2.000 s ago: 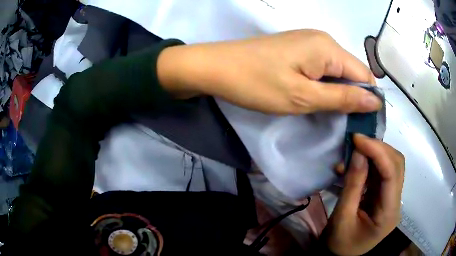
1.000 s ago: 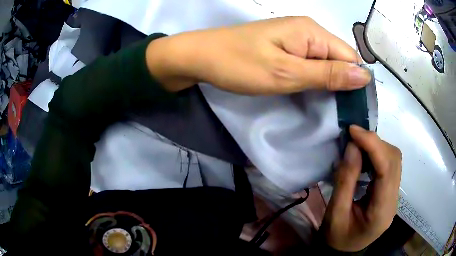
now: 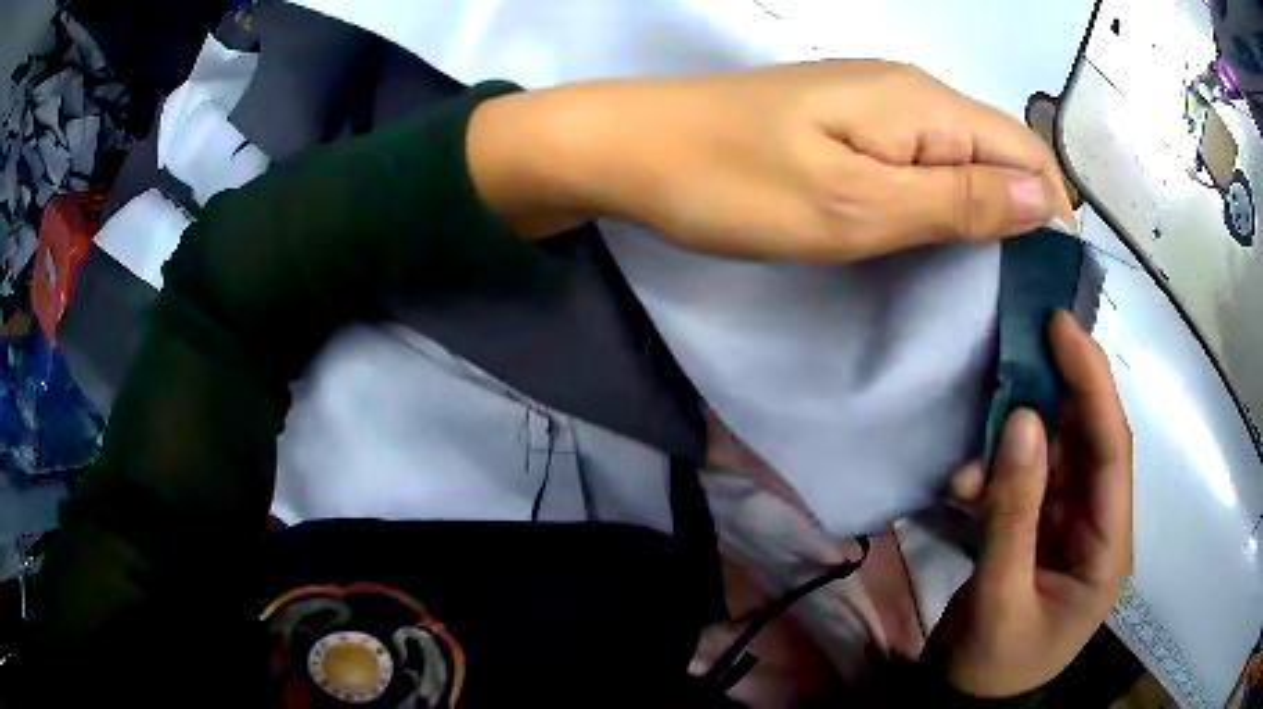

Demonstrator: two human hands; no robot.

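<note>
A pale panel [image 3: 831, 374] hangs between my hands, with a dark green strip [image 3: 1032, 312] along its right edge. My left hand [image 3: 790, 159] reaches across from the left and pinches the top end of the strip and panel between thumb and fingers. My right hand [image 3: 1046, 513], at the lower right, pinches the lower part of the strip between thumb and index finger. A frayed edge shows just right of the strip. A dark grey panel [image 3: 520, 326] lies under my left forearm, beside more pale cloth.
The cream sewing machine bed [image 3: 1157, 153] is at the upper right. The white table [image 3: 1177, 416] has a ruler scale at its lower right edge. Grey scraps [image 3: 63, 153] and a red object [image 3: 58, 263] are at the far left. A black cord [image 3: 790, 596] hangs below the panel.
Both hands and the cloth have shifted right in the picture. My left thumb now covers less of the strip, and more of its top end shows. The machine also appears farther right.
</note>
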